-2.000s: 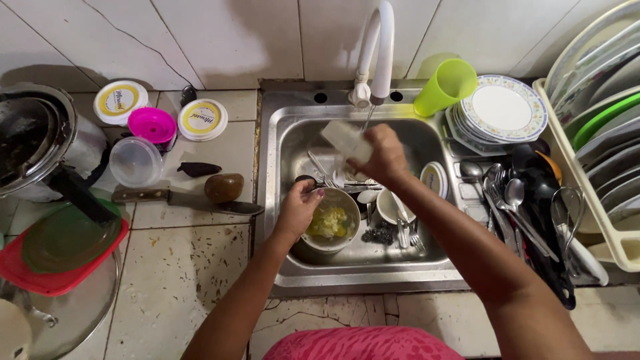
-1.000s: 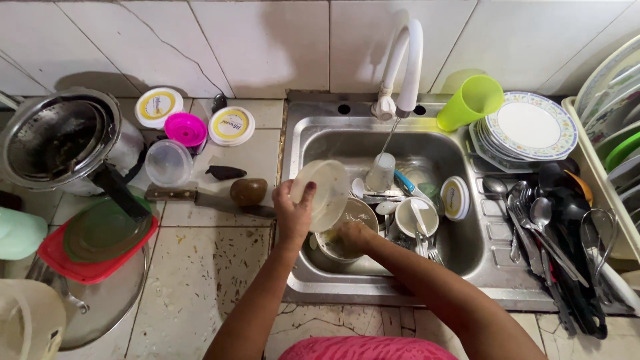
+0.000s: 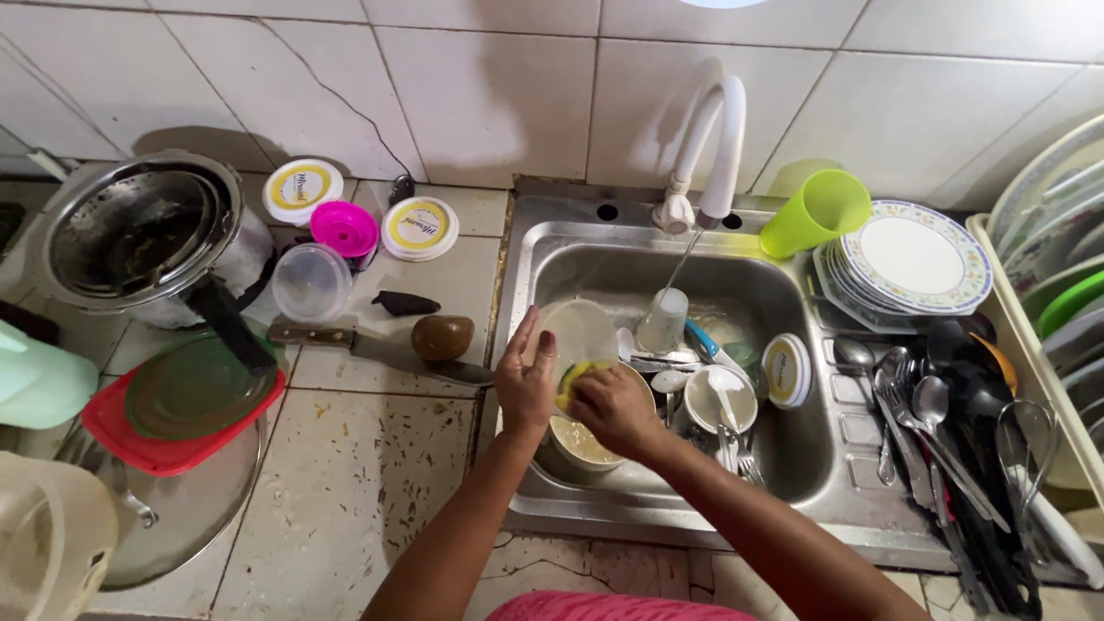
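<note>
My left hand [image 3: 528, 379] holds a translucent plastic container [image 3: 580, 332] tilted above the left part of the steel sink [image 3: 552, 250]. My right hand [image 3: 614, 410] presses a yellow sponge [image 3: 576, 379] against the inside of that container. Just under both hands is a bowl [image 3: 586, 444] with cloudy liquid in it. Water runs from the white faucet [image 3: 729, 138] onto a translucent cup [image 3: 664, 319] in the basin. To the right of my hands, a white cup [image 3: 721, 397] holds a spoon, near forks, a blue-handled utensil [image 3: 703, 336] and a round white lid [image 3: 785, 371].
On the left counter lie a knife [image 3: 379, 345], a brown round item [image 3: 442, 337], lids, a pressure cooker [image 3: 142, 233] and a red lid [image 3: 185, 431]. Right of the basin are a green cup [image 3: 815, 211], stacked plates [image 3: 914, 259], cutlery [image 3: 927, 423] and a dish rack [image 3: 1018, 310].
My right hand has come up from the bowl to the container with the sponge. Two seconds ago it held a whitish item near the faucet, while my left hand was at the bowl.
</note>
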